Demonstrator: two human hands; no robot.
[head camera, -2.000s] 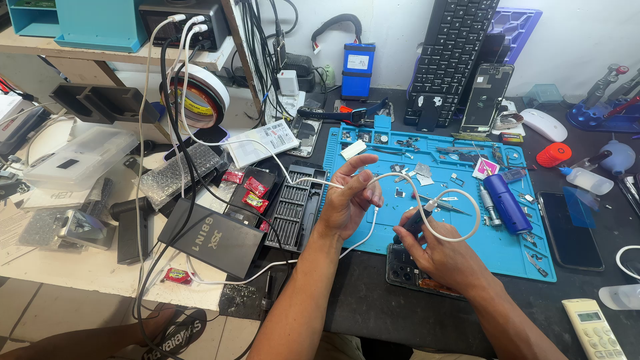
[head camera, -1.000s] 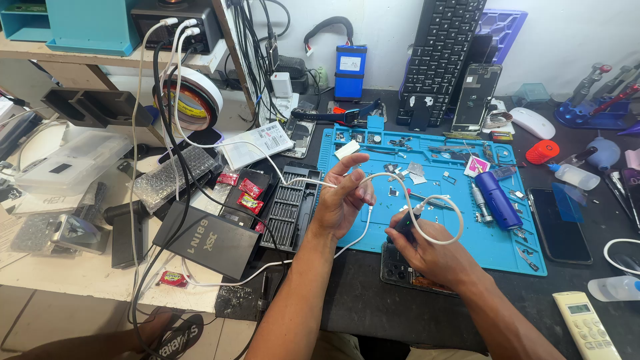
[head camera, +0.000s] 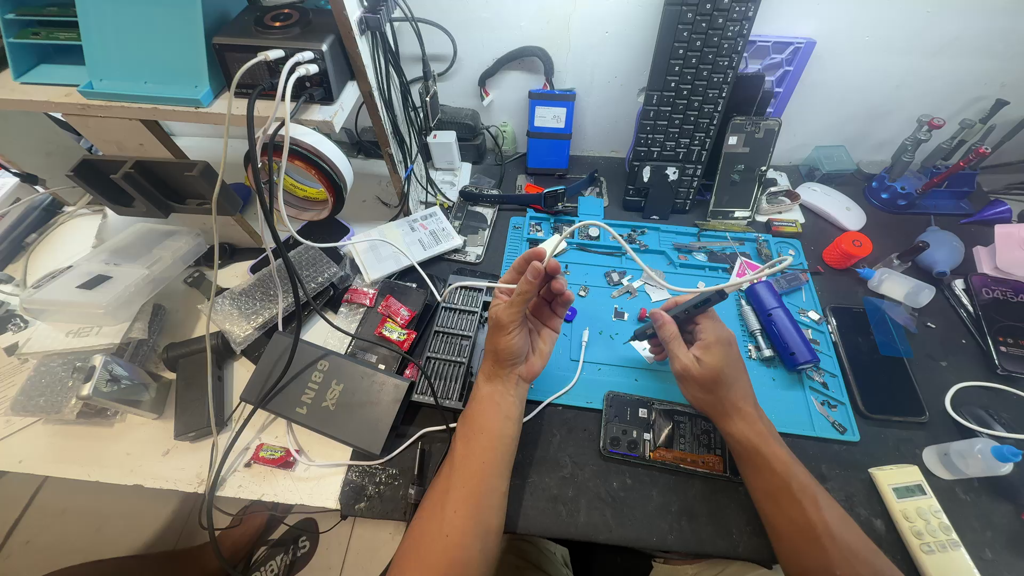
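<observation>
My left hand (head camera: 528, 316) is raised over the left part of the blue silicone repair mat (head camera: 608, 364), its fingertips closed on a white cable (head camera: 616, 238). My right hand (head camera: 704, 360) holds a dark pen-shaped electric screwdriver (head camera: 680, 316), its thin tip pointing down and left. The white cable loops over the mat towards the screwdriver's rear end; whether it is plugged in there I cannot tell. Below the right hand lies an opened smartphone (head camera: 668, 436), with its battery and an orange flex cable exposed. Another white cable's plug (head camera: 585, 336) rests on the mat.
Left of the mat stand a bit set (head camera: 448, 344) and a black box (head camera: 328, 392). Blue cylindrical tool (head camera: 782, 324), a dark phone (head camera: 876, 364) and a remote control (head camera: 920, 516) are on the right. Black and white cables (head camera: 296, 264) hang at the left.
My right hand has lifted away from the opened phone, so more of the phone and the screwdriver shows. My left hand still grips the white cable.
</observation>
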